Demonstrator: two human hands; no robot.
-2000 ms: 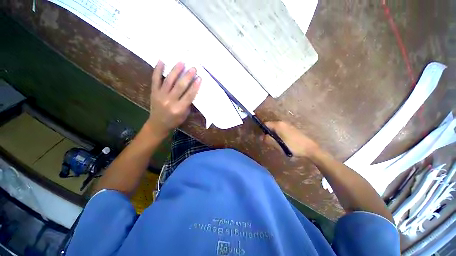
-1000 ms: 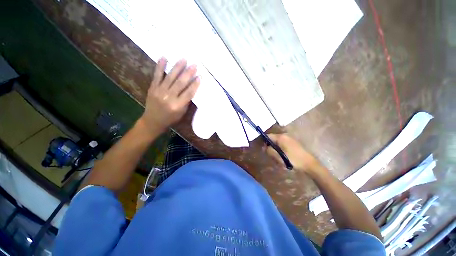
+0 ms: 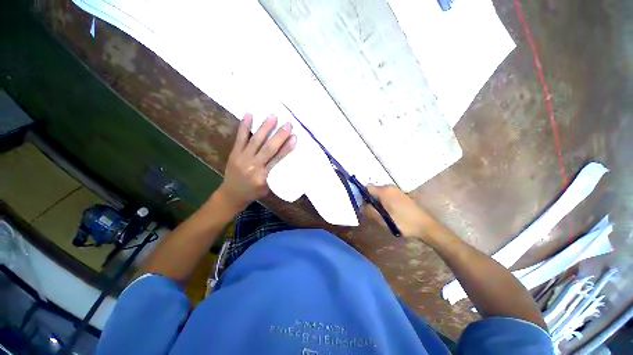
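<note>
The white fabric stack point(image 3: 201, 62) lies along the table's near edge, its cut end hanging loose towards me. My left hand point(image 3: 257, 163) rests on it with fingers spread, pressing it down. My right hand point(image 3: 399, 211) holds the black-handled shears point(image 3: 371, 201). Their blades run up and left into the fabric, along a cut line. The cut flap point(image 3: 326, 197) lies left of the blades, with a curved, notched end. A long greyish-white board point(image 3: 375, 90) lies across the fabric, just right of the cut.
More white fabric point(image 3: 454, 55) shows beyond the board. Long white cut pieces point(image 3: 534, 229) and a bundle of narrow strips point(image 3: 576, 308) lie at the right. A red line point(image 3: 548, 97) crosses the brown table. A blue and black device point(image 3: 104, 225) stands at lower left, off the table.
The shears have moved slightly along the cut, and the loose flap has spread away from the main stack. My left hand has shifted a little down and right. The view has moved too.
</note>
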